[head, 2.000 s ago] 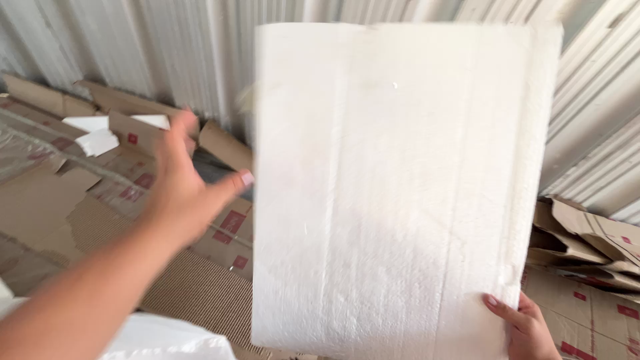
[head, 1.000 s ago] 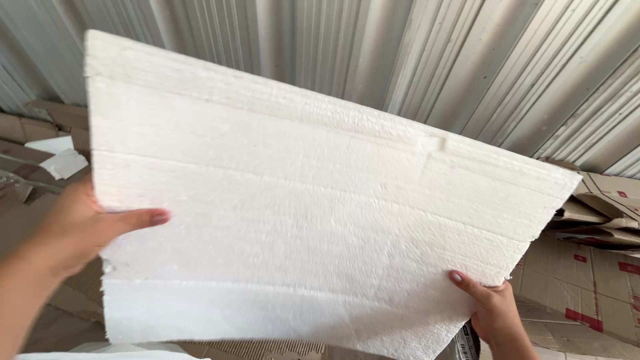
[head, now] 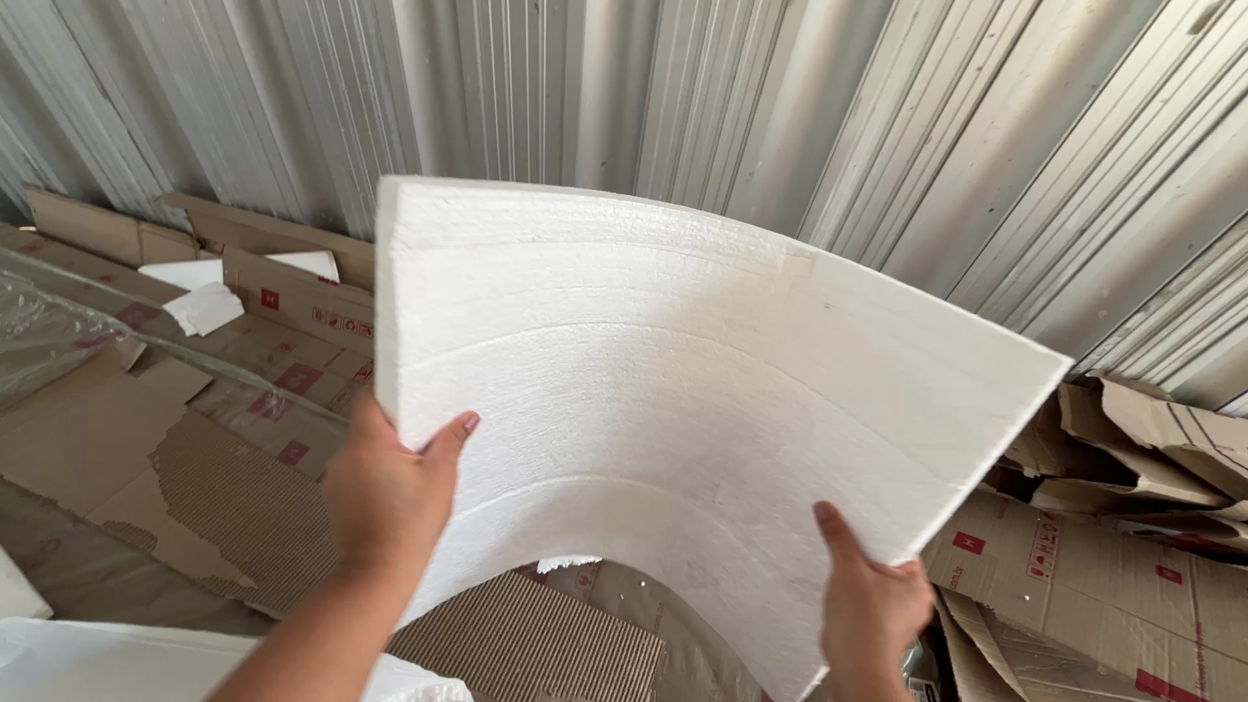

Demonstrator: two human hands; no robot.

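Note:
A white foam sheet (head: 682,380) bends into a deep curve between my two hands, its hollow side facing me. My left hand (head: 395,487) grips its left edge, thumb on the near face and fingers hidden behind. Lower right, my right hand (head: 868,595) holds the right edge the same way, with the thumb on the face. Faint parallel creases run along the sheet. Below my left forearm lies more white foam or plastic (head: 127,663), partly cut off by the frame.
A corrugated metal wall (head: 546,88) rises behind the sheet. Flattened cardboard (head: 1082,595) covers the floor, with folded cardboard (head: 1141,448) piled at right. Torn corrugated cardboard (head: 234,487), clear plastic film (head: 58,322) and white foam scraps (head: 205,307) lie at left.
Two seconds ago only my right hand held the sheet, upright, with my left hand open beside it. My left hand has since taken its left edge, and the flat sheet has become strongly curved.

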